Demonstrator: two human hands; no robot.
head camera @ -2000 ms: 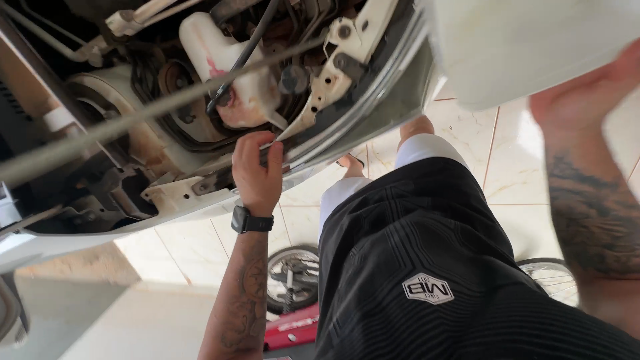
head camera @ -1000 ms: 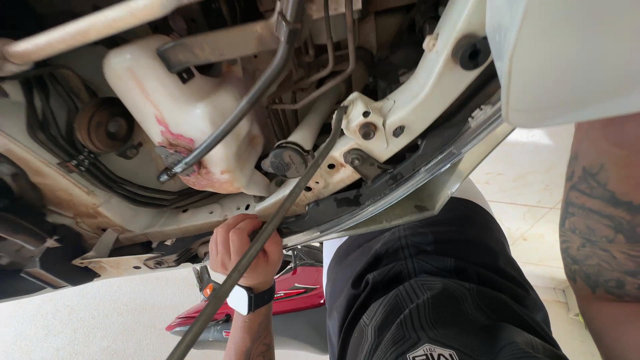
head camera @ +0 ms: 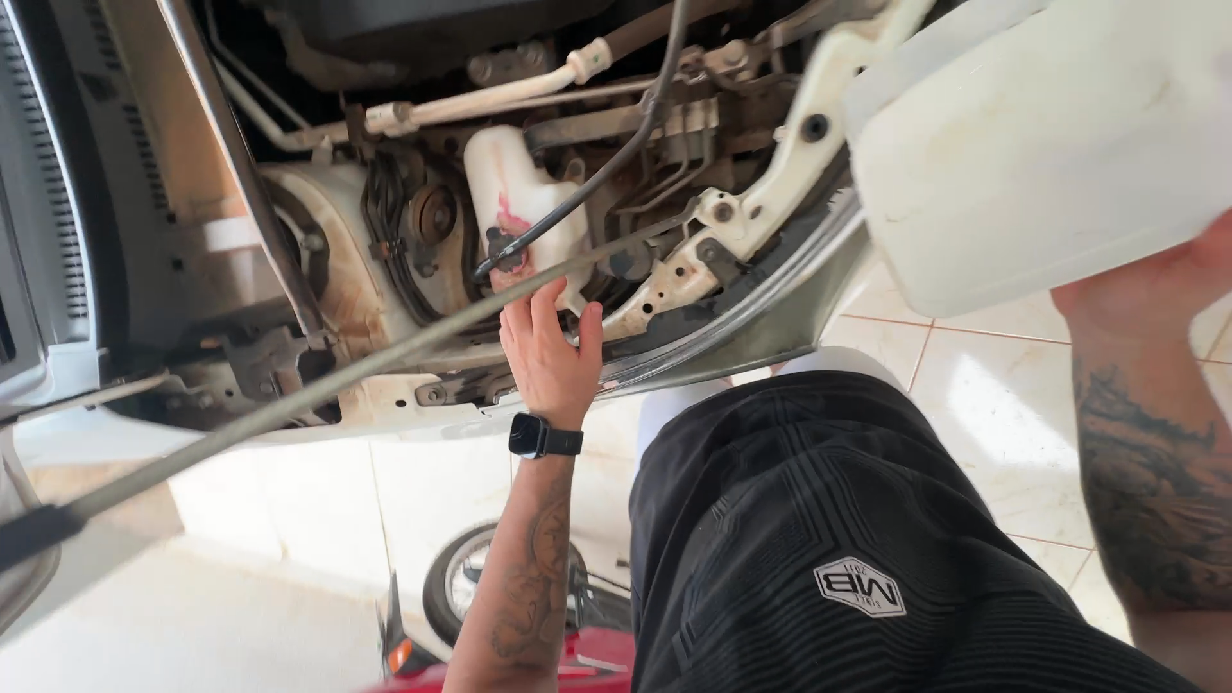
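Note:
My left hand (head camera: 553,351), with a black watch on its wrist, reaches over the fender edge. Its fingers are apart, and their tips are at the lower end of a stained white plastic reservoir (head camera: 553,221) in the engine bay; whether they touch it is unclear. Just above the fingertips are a dark cap (head camera: 505,248) and the end of a black hose (head camera: 616,168). At the upper right, my right hand (head camera: 1145,279) supports a large translucent white plastic container (head camera: 1020,164), which hides most of its fingers.
A thin metal hood prop rod (head camera: 385,356) crosses diagonally in front of the engine bay, above my left hand. The white front panel support (head camera: 770,192) and fender edge curve towards the right. Below are tiled floor (head camera: 1001,404) and a motorcycle wheel (head camera: 462,577).
My left hand has left the fender edge and its curled fingers have extended towards the reservoir. The right hand remains by the translucent container. The view has swung and pulled back.

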